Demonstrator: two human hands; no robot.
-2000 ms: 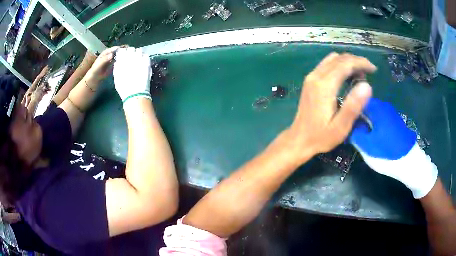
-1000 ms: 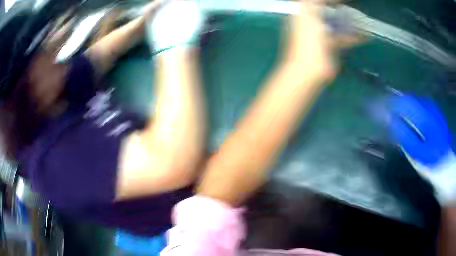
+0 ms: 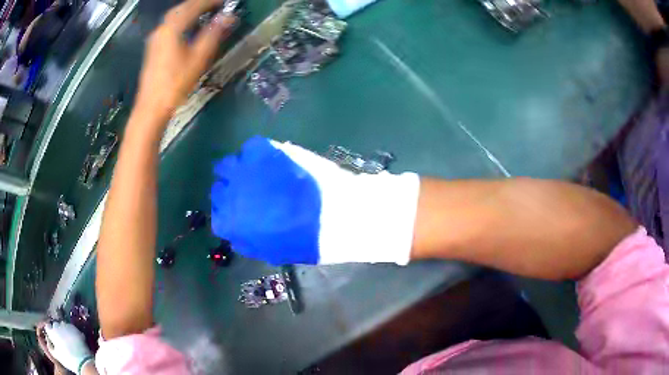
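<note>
My bare left hand [image 3: 180, 51] reaches over the pale rail at the upper left, its fingers around a small silvery circuit board [image 3: 232, 9]. My gloved right hand [image 3: 268, 205] is over the green bench, back up and fingers curled; what is inside it is hidden. A circuit board [image 3: 265, 290] with a dark strip at one edge lies just below the glove. Small black wired parts [image 3: 219, 254] lie left of it, one showing a red spot. More boards [image 3: 359, 158] lie partly behind the glove's cuff.
A pile of boards [image 3: 304, 44] lies beside the rail [image 3: 176, 126]. Boards [image 3: 99, 157] lie on the green surface beyond it. More boards [image 3: 513, 11] are at the top right. Another person's gloved hand [image 3: 67, 344] is at the lower left, and another person's arm [image 3: 645, 15] at the upper right.
The view has swung to the right. My left hand has moved away from my right hand and over the rail. The coworker on the left is mostly out of view.
</note>
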